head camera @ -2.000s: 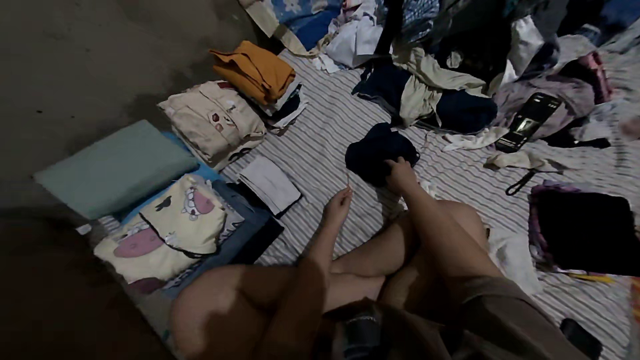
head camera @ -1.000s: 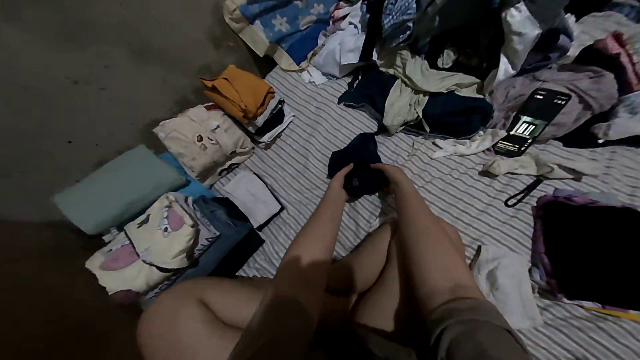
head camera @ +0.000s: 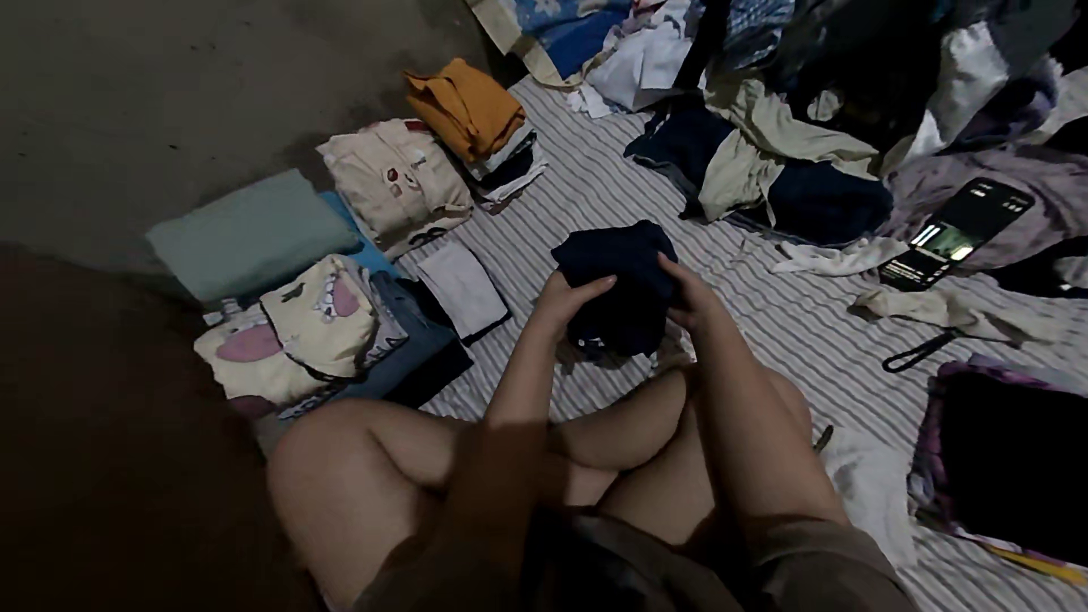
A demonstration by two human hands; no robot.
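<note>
A small dark navy garment (head camera: 625, 276) is bunched between my hands, above the striped sheet (head camera: 586, 178) and in front of my crossed legs. My left hand (head camera: 571, 302) grips its left side, the thumb lying on top of the cloth. On the right side my right hand (head camera: 690, 297) holds it, with some fingers hidden behind the fabric. A small light mark shows near the garment's lower edge. Left of my left hand lies a folded white cloth (head camera: 459, 285) with a dark edge.
Folded clothes stand at the left: an orange cloth (head camera: 467, 110), a beige garment (head camera: 395, 183), a grey-green cloth (head camera: 255, 234) and a cream printed garment (head camera: 319, 319). Loose clothing (head camera: 790, 170) is heaped at the back. A phone (head camera: 956, 234) and a folded black cloth (head camera: 1016, 459) lie at the right.
Two seconds ago the navy garment lay on the sheet with only my right hand on it. My left hand has moved to it, and both hands now hold it.
</note>
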